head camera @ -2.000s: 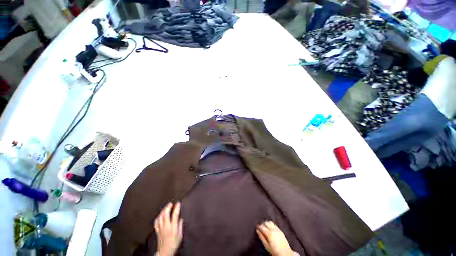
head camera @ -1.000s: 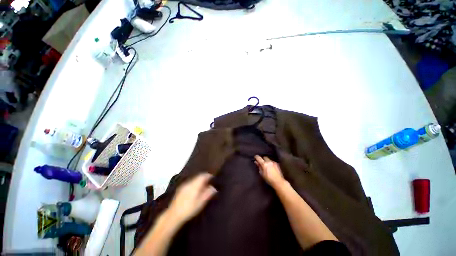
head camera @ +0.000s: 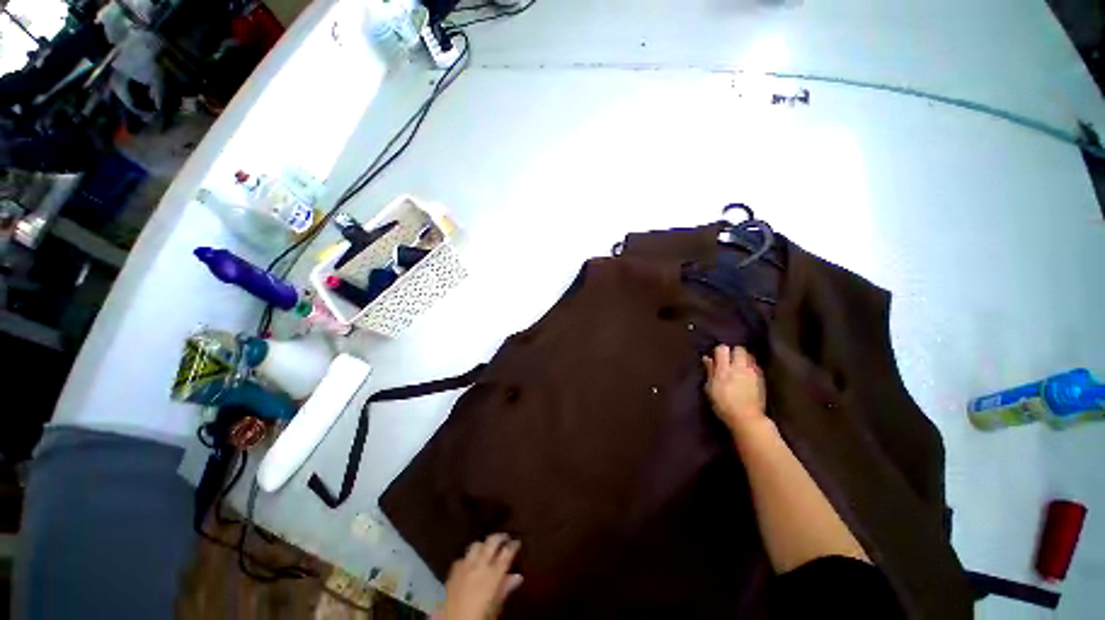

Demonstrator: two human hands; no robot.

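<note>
A dark brown vest [head camera: 582, 424] lies spread on the white table. The hook of a black hanger [head camera: 754, 242] shows at its neckline. My right hand [head camera: 736, 385] rests on the vest's front opening edge below the neckline, fingertips at the cloth; whether it pinches the edge is unclear. My left hand [head camera: 482, 574] lies at the vest's lower left part near the hem, fingers slightly spread, its wrist cut off by the bottom edge. A narrow dark strap [head camera: 362, 438] trails from the vest's left side onto the table.
At left stand a white perforated basket [head camera: 418, 291] with dark items, a purple bottle [head camera: 248, 279], clear bottles and a long white bar [head camera: 314, 424]. Black cables [head camera: 388, 151] run behind. At right lie blue-and-green spray cans [head camera: 1040, 401] and a red thread cone [head camera: 1060, 540]. Grey-blue fabric [head camera: 103, 527] is at lower left.
The view has shifted left. The vest's left front has been spread outward over the lining. My left hand has moved down to the hem area; my right hand stays near the front edge.
</note>
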